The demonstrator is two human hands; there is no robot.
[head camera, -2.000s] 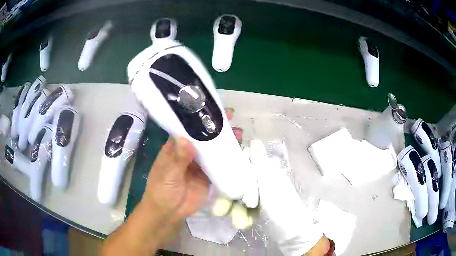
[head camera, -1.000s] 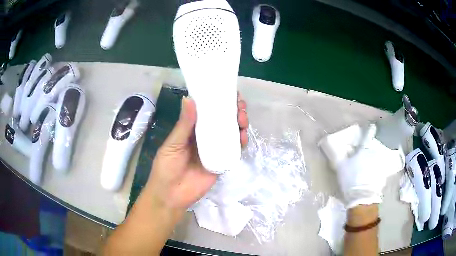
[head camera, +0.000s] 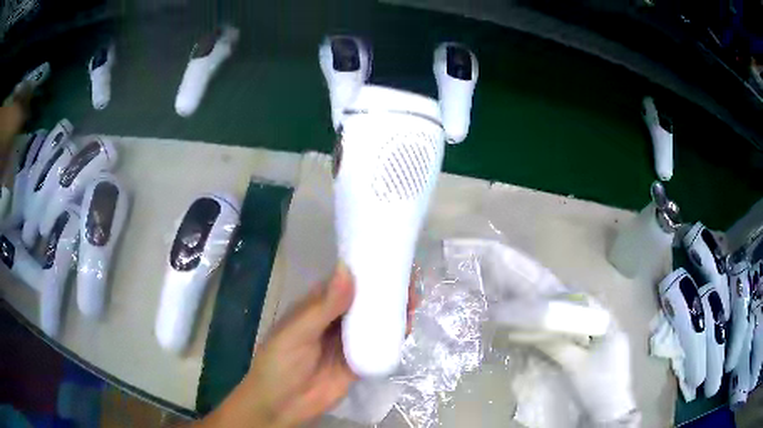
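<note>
My bare left hand (head camera: 305, 355) grips the handle of a white handheld device (head camera: 378, 242) at the centre. The device stands upright, wide head up, with its dotted vent grille towards me; the dark panel shows only as a sliver at its left edge. My gloved right hand (head camera: 577, 347) is blurred at the lower right, apart from the device, and holds a folded white wipe (head camera: 576, 318). Crinkled clear film (head camera: 452, 334) lies on the pale mat between the hands. Part of my right fingers cannot be made out.
Several devices (head camera: 99, 242) lie in a cluster at the left, one (head camera: 197, 267) lies nearer the middle. More (head camera: 688, 313) lie at the right, beside a pump bottle (head camera: 640, 238). Single devices lie on the green belt (head camera: 552, 125). Another person's hand (head camera: 12, 117) shows at the far left.
The held device has turned from panel side to vent side, then moved lower and slightly right. My right hand has left the device, reached the wipes and come back lower with one. A person's hand has appeared far left.
</note>
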